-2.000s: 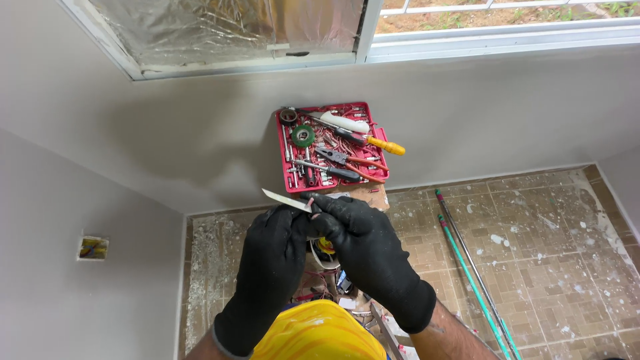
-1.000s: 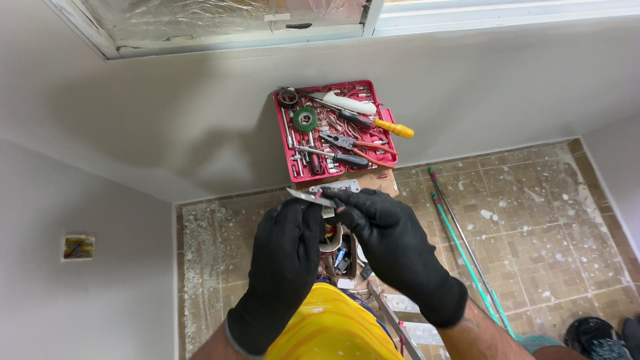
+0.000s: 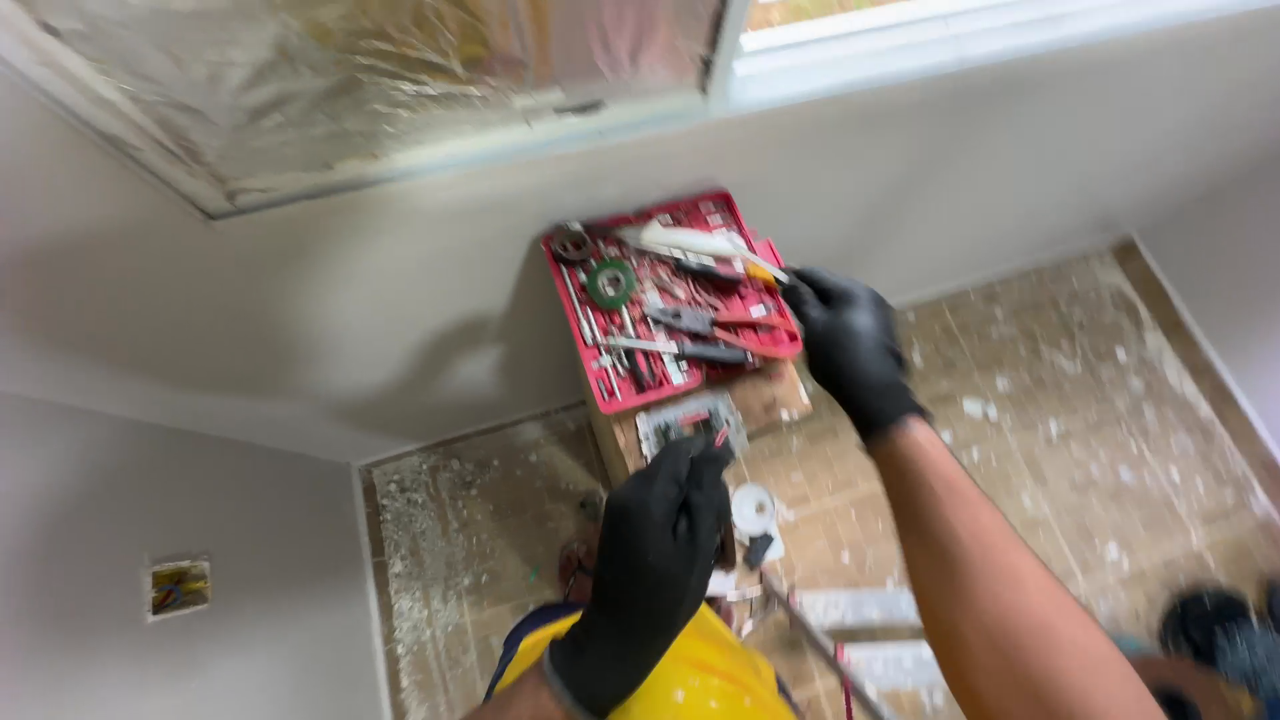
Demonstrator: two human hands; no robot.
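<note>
Both hands wear black gloves. My right hand [image 3: 855, 345] is at the right edge of a red tool case [image 3: 618, 400], fingers closed on a thin pale knife blade [image 3: 765, 263] that points up and left over the case. Its handle is hidden. My left hand [image 3: 665, 545] is below the case, its fingertips pinching a small red piece [image 3: 721, 437], too blurred to name surely. In the case lie a roll of green tape [image 3: 611, 284], red-handled pliers [image 3: 690, 320], a dark-handled tool [image 3: 705, 352], a white tool handle [image 3: 685, 238] and many small fittings.
The case rests on a wooden box [image 3: 770, 395], with a metal plate [image 3: 690, 415] beside it. A white roll [image 3: 753, 508] and ladder steps [image 3: 860, 607] are lower down. An open wall box [image 3: 180, 588] with wires is at left. Someone's dark shoe [image 3: 1205, 620] shows at lower right.
My hands, together before, have moved apart. The right has gone up to the case's right edge with the blade; the left stays low with the small piece.
</note>
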